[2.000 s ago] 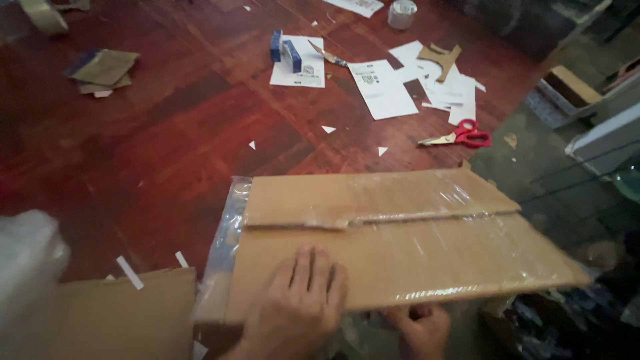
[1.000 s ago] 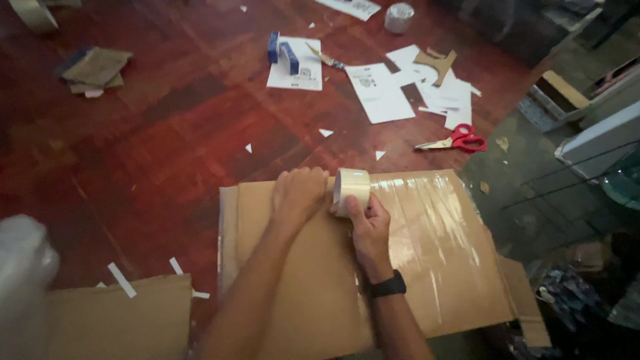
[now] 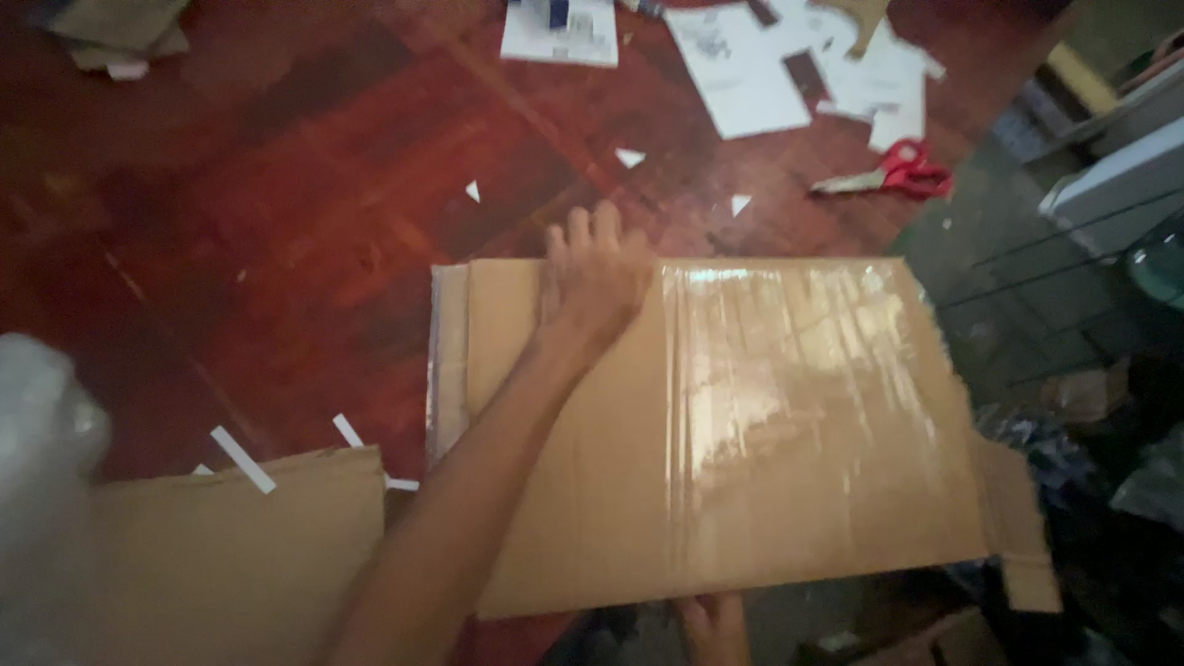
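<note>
A flat cardboard package (image 3: 592,481) lies at the table's near edge, with clear packing tape (image 3: 768,370) in glossy strips over its right part. My left hand (image 3: 601,264) rests across the package's far edge, its fingers curled over that side. Under the near edge my right hand (image 3: 717,624) shows only in part, the rest hidden below the cardboard; what it holds cannot be seen. The tape roll is not visible. Red-handled scissors (image 3: 893,174) lie beyond the package at the right.
Cut white papers (image 3: 740,74) and small scraps lie on the reddish wooden table (image 3: 324,259). Another cardboard sheet (image 3: 240,555) with paper strips is at the near left, beside clear plastic wrap (image 3: 46,444). Past the table's right edge are a floor and clutter.
My right hand, which held the tape roll on top at the far edge, is now below the near edge. My left hand stays at the far edge. The view has moved closer.
</note>
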